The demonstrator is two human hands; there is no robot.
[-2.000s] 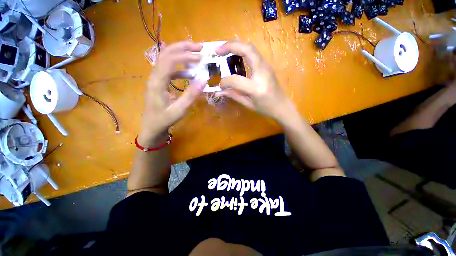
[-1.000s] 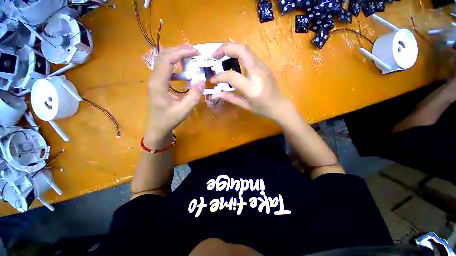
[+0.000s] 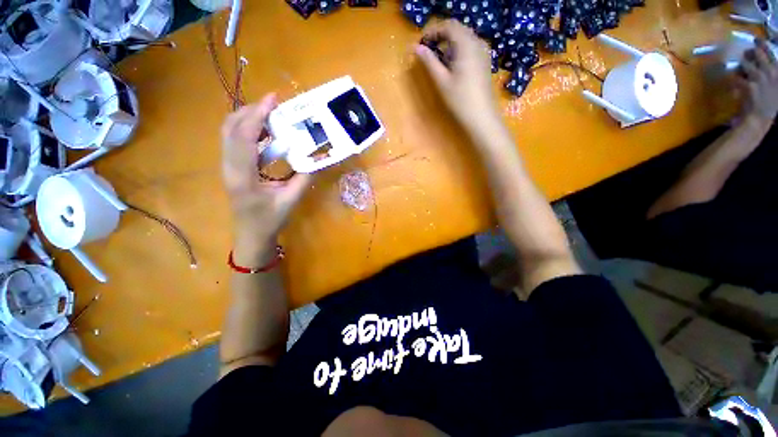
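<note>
My left hand [image 3: 256, 166] holds a white camera housing [image 3: 300, 128] by its left end, over the table. A black square part with a round centre [image 3: 355, 116] sits in the window at the housing's right end. A smaller opening beside it shows a dark inside. My right hand [image 3: 452, 61] is at the near left edge of the pile of black square parts [image 3: 533, 30]. Its thumb and fingers are bent around something dark, perhaps one black part; the fingers hide most of it.
White housings [image 3: 94, 107] are heaped at the left on the orange table [image 3: 409, 205]. A round unit with antennas [image 3: 640, 90] stands at the right. Small clear pieces [image 3: 356, 189] lie near the table's front. Another person's hand [image 3: 755, 85] is at the far right.
My right hand has let go of the housing and moved away to the black pile. My left hand has shifted left with the housing, whose black square now shows fully. The view has shifted slightly.
</note>
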